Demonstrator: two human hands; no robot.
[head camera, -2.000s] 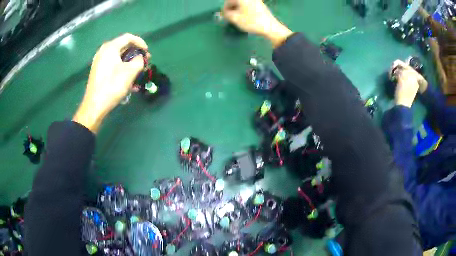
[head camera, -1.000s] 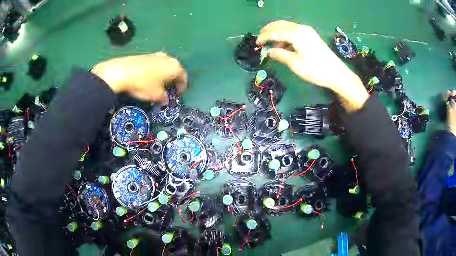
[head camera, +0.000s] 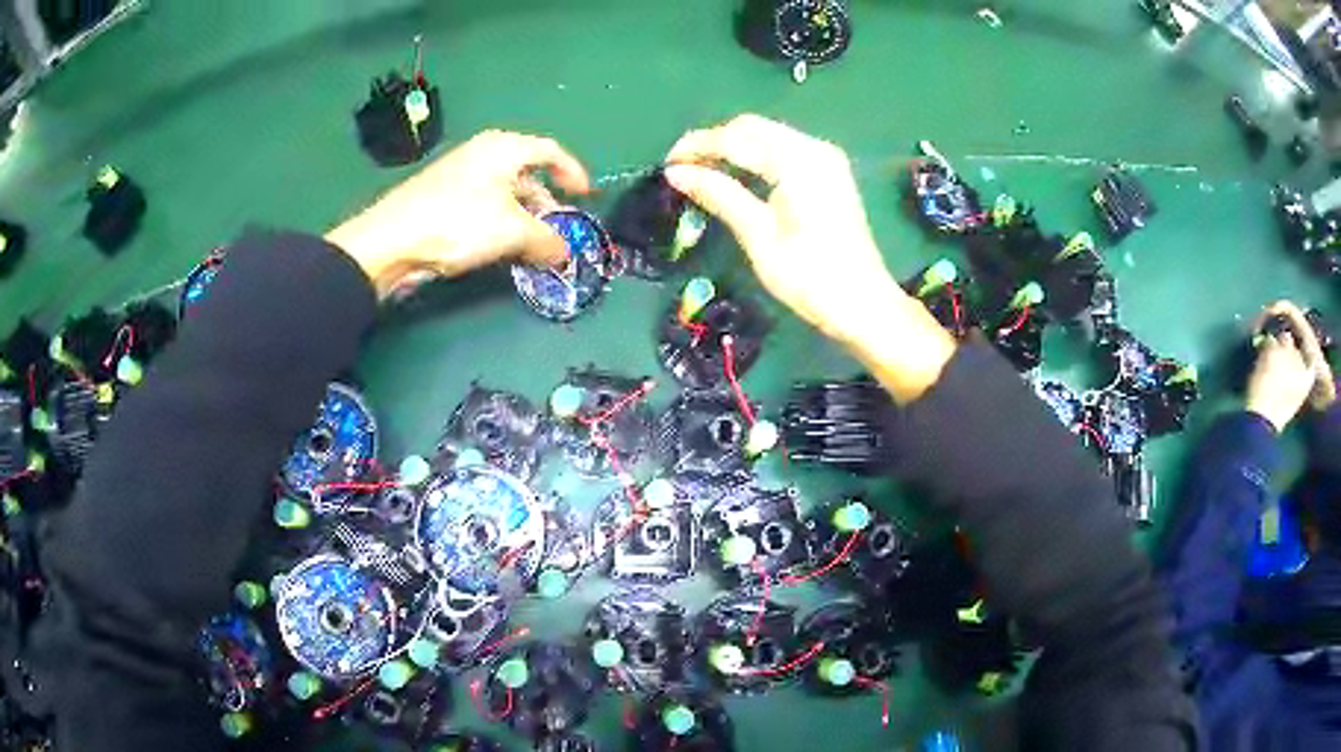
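My left hand (head camera: 478, 213) holds a round blue circuit board (head camera: 566, 265) by its upper edge, thumb on its face, above the green surface. My right hand (head camera: 780, 213) is just right of it, thumb and fingertips at the top of a dark black housing (head camera: 641, 221) with a pale green capacitor (head camera: 687, 231). The fingertips hide the contact, so I cannot tell whether they grip it. The board and the housing are close together; a thin link between them is blurred.
Black housings (head camera: 647, 536) with red leads and more blue boards (head camera: 478, 532) lie heaped nearer me. A finned block (head camera: 834, 426) lies below my right wrist. A round black unit (head camera: 794, 30) lies at the far edge. Another person's hands (head camera: 1288, 364) are at the right.
My left hand has lifted a blue board out and moved slightly right. My right hand has moved left and slightly down, nearer my left hand. The view has shifted.
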